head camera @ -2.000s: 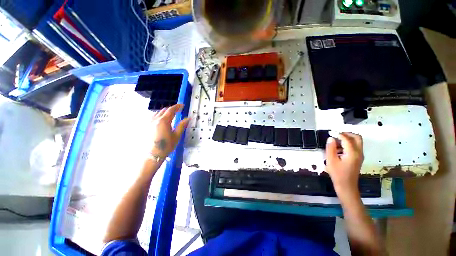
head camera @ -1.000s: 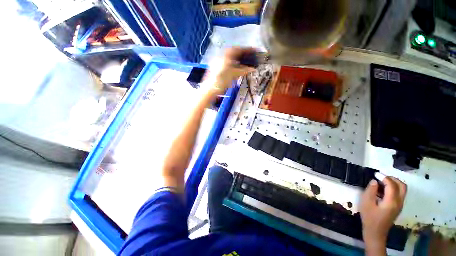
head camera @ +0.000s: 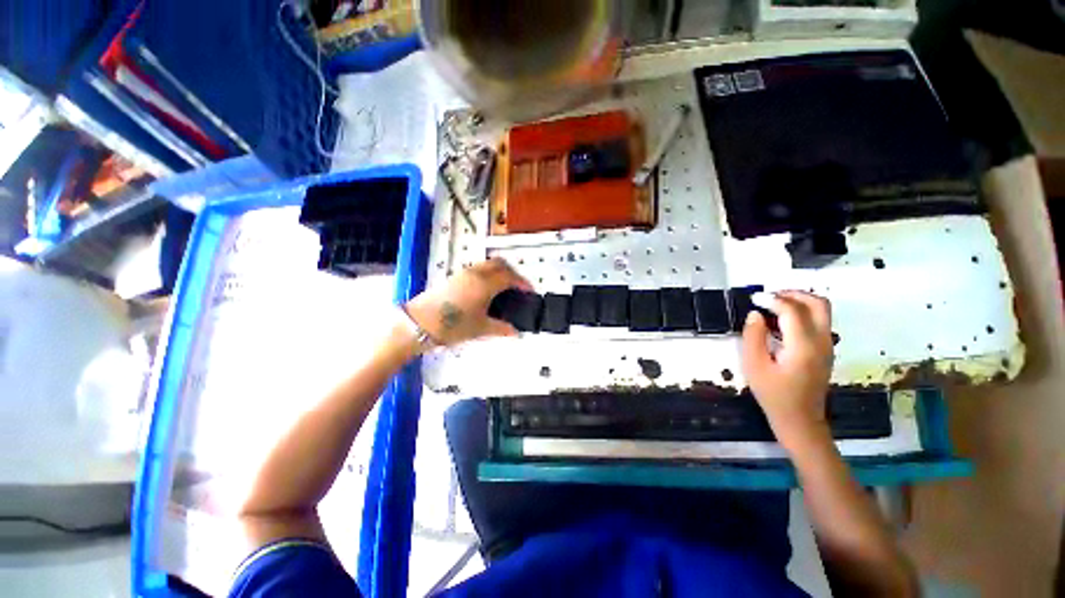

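A row of several black plastic housings [head camera: 631, 308] lies along the front of the perforated plate. My left hand [head camera: 473, 306] grips the housing at the row's left end [head camera: 516, 308]. My right hand [head camera: 791, 350] has its fingers on the housing at the right end [head camera: 749, 306]; a small white tip shows on one finger. The orange-red marking fixture [head camera: 549, 208] stands behind the row, with black housings [head camera: 599, 161] in its right-hand slots and its left slots bare. Stacked black housings [head camera: 360, 228] sit in the top of the blue tray [head camera: 411, 251].
A blurred round opening [head camera: 520, 47] hangs over the fixture's back. Thin metal pieces [head camera: 458, 193] lie left of the fixture. A black mat or flat box [head camera: 835, 140] and a small black block [head camera: 818, 245] are at right. A keyboard [head camera: 642, 416] sits under the bench edge.
My left hand has moved from the blue tray, past the fixture's left side, to the row's left end. The fixture's left slots have been emptied. My right hand stays at the right end.
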